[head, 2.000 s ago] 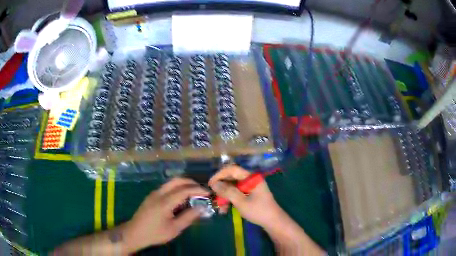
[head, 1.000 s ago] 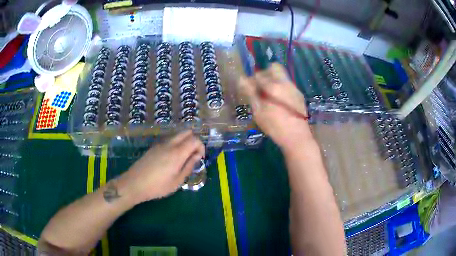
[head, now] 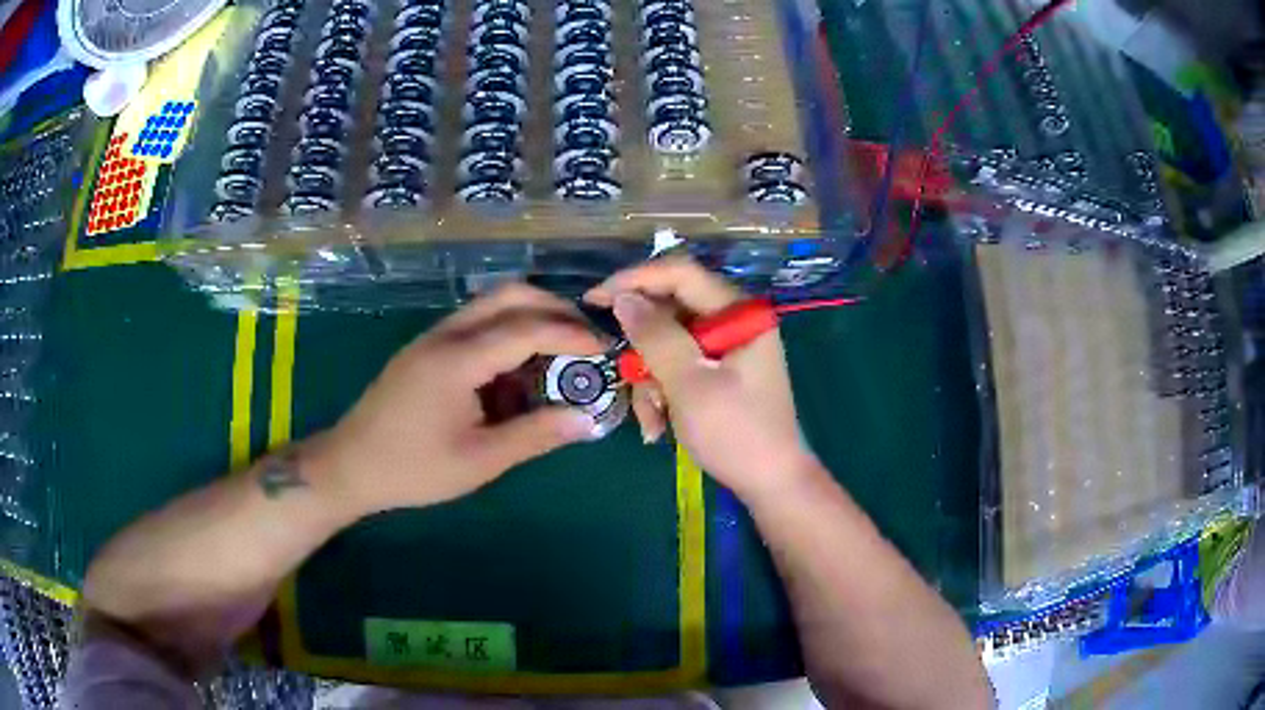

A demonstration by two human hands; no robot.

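My left hand [head: 479,395] holds a round metal part [head: 581,382] between thumb and fingers, with its silver ring and dark centre facing up. My right hand [head: 708,375] holds a red test probe [head: 735,327] like a pen, its front end at the right edge of the part. Whether the tip touches the part is too small to tell. A red wire trails from the probe's back end to the right. Just ahead, the main blister tray [head: 534,222] holds long rows of upright silver parts, with a short group at its near right corner [head: 774,178].
A right-hand tray [head: 1089,416] has parts along its far side. A rear right tray [head: 1110,208] lies behind it. Sticker sheets [head: 139,167] and a fan [head: 132,21] are at the upper left. A left tray [head: 35,347] lies at the edge. A blue plastic holder [head: 1145,603] is lower right.
My right hand has come back from the main tray's right side to the part, with the red probe. My left hand now holds the part up. The view has tilted down.
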